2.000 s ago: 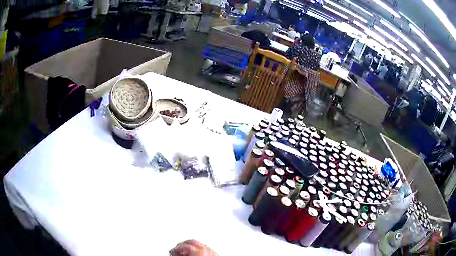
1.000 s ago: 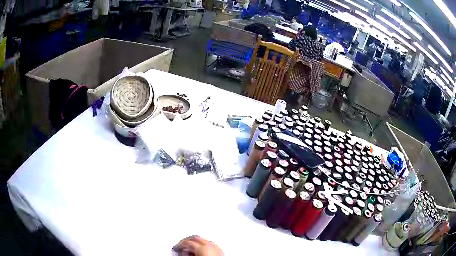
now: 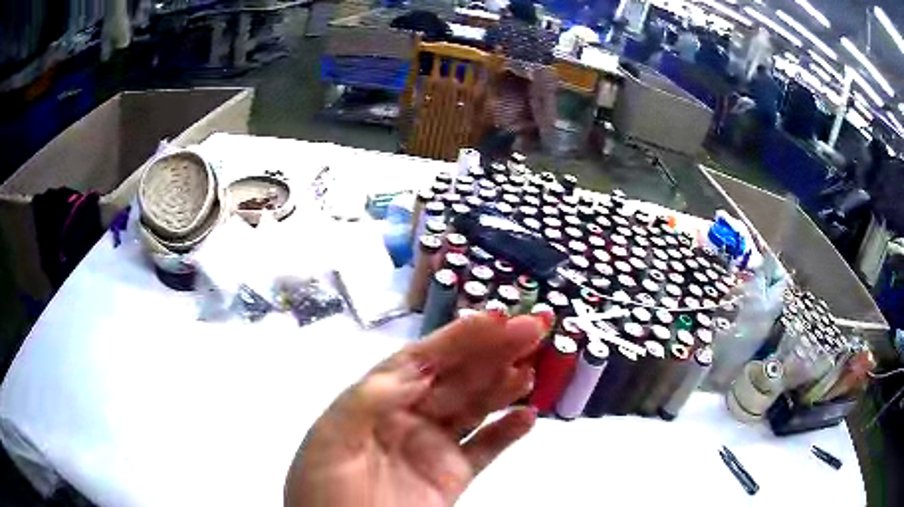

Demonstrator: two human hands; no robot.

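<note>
My left hand (image 3: 396, 426) is raised at the lower middle, palm turned towards me, fingers pointing right and slightly bent. It is empty and covers part of the front spools. My right hand is not in view. A large block of upright thread spools (image 3: 585, 381) stands behind and to the right of the hand. A long black case (image 3: 510, 243) and crossed white strips (image 3: 605, 330) lie on the spools. Crinkled clear bags with dark contents (image 3: 307, 300) and a flat clear packet (image 3: 372, 295) lie left of the spools.
Round woven baskets (image 3: 176, 195) are stacked at the left of the white-covered table (image 3: 149, 396), beside a shallow dish (image 3: 260, 198). Cream cones (image 3: 755, 389), a dark box (image 3: 813, 413) and two small dark tools (image 3: 738, 470) are at the right. A person (image 3: 520, 59) is beyond a wooden chair.
My left hand has risen from the bottom edge to in front of the spools, its palm now showing. The view has shifted right, and the two small dark tools now show.
</note>
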